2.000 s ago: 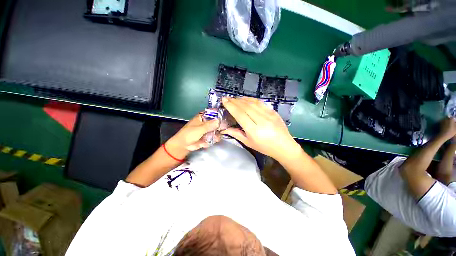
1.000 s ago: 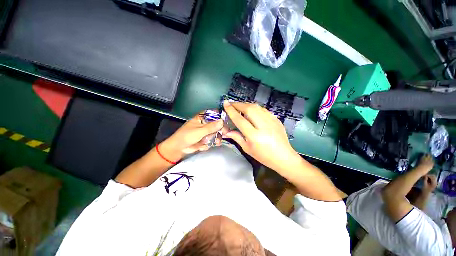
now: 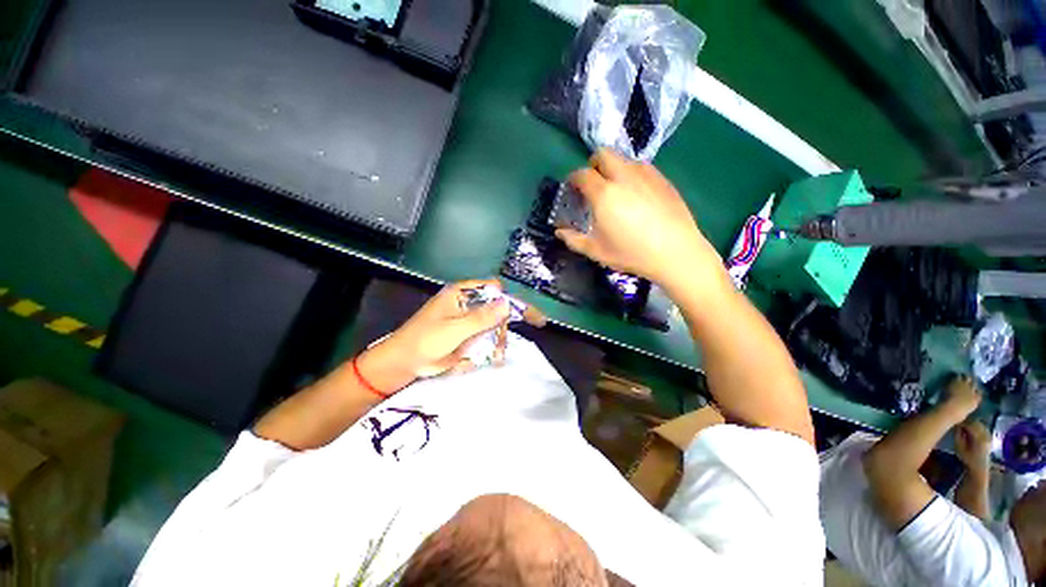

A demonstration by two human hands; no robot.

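Note:
My left hand (image 3: 450, 329) is closed around shiny metal plates with a clear film, held in front of my chest at the bench edge. My right hand (image 3: 634, 218) is over the back row of black plastic housings (image 3: 539, 266), fingers bent down at a grey part; whether it grips anything is hidden. Silvery plates (image 3: 623, 287) show in the front row of housings. The right hand and forearm cover part of the rows.
Behind the housings stands an open clear bag (image 3: 637, 75) with dark contents. To the right are a white tube (image 3: 750, 247), a green box (image 3: 812, 266), the grey screwdriver (image 3: 941, 224) and a black heap. A black tray (image 3: 264, 115) lies left. Another person works at right.
My right hand has moved away from my left hand, forward to the back of the housings. The view has shifted. The left hand still holds the shiny plates.

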